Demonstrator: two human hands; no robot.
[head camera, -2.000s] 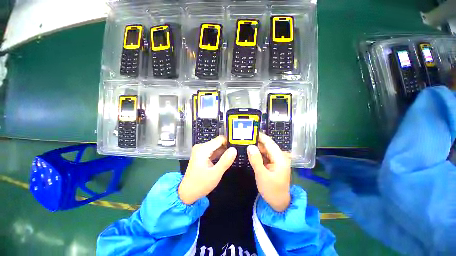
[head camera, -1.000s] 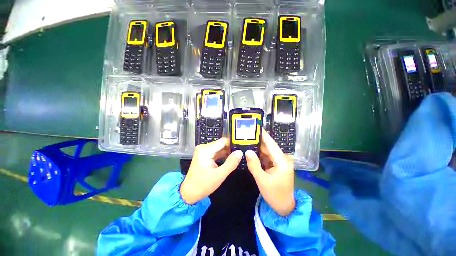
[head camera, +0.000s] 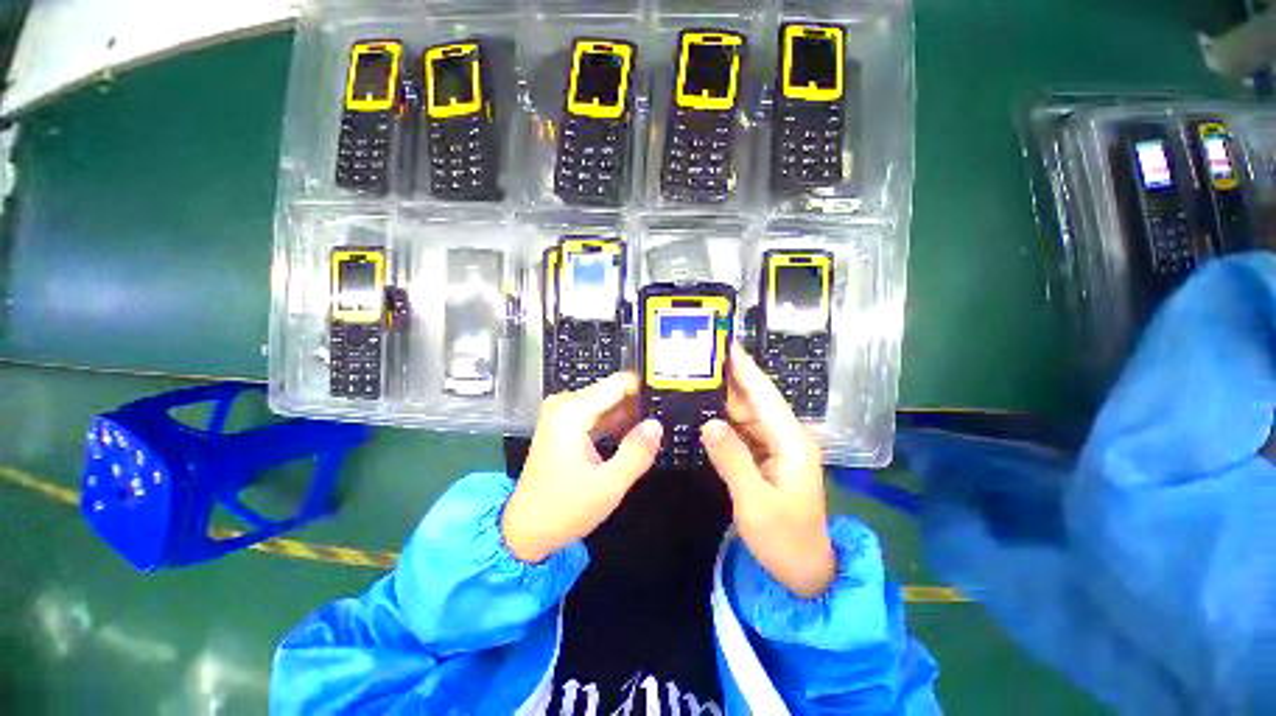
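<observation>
A black keypad phone (head camera: 687, 346) with a yellow bezel and a lit white and blue display is held upright between both hands, over the near edge of the blister tray (head camera: 588, 214). My left hand (head camera: 585, 469) holds its left side, thumb at the keypad's lower left. My right hand (head camera: 774, 476) holds its right side, thumb at the keypad's right. More phones lie face up in the tray: five dark ones in the far row; in the near row a lit phone (head camera: 589, 311) overlaps another, with one phone at each end. The tray pocket (head camera: 473, 322) second from the left holds no phone.
The tray lies on a green bench (head camera: 161, 238). At right, another clear tray (head camera: 1071, 182) holds two lit phones, beside a neighbouring worker's blue sleeve (head camera: 1189, 420). A blue plastic stool (head camera: 154, 469) stands at lower left on the green floor.
The display's picture has changed, now with a blue band above white. My thumbs have shifted slightly on the keypad, the right one a little outwards. The view has shifted slightly.
</observation>
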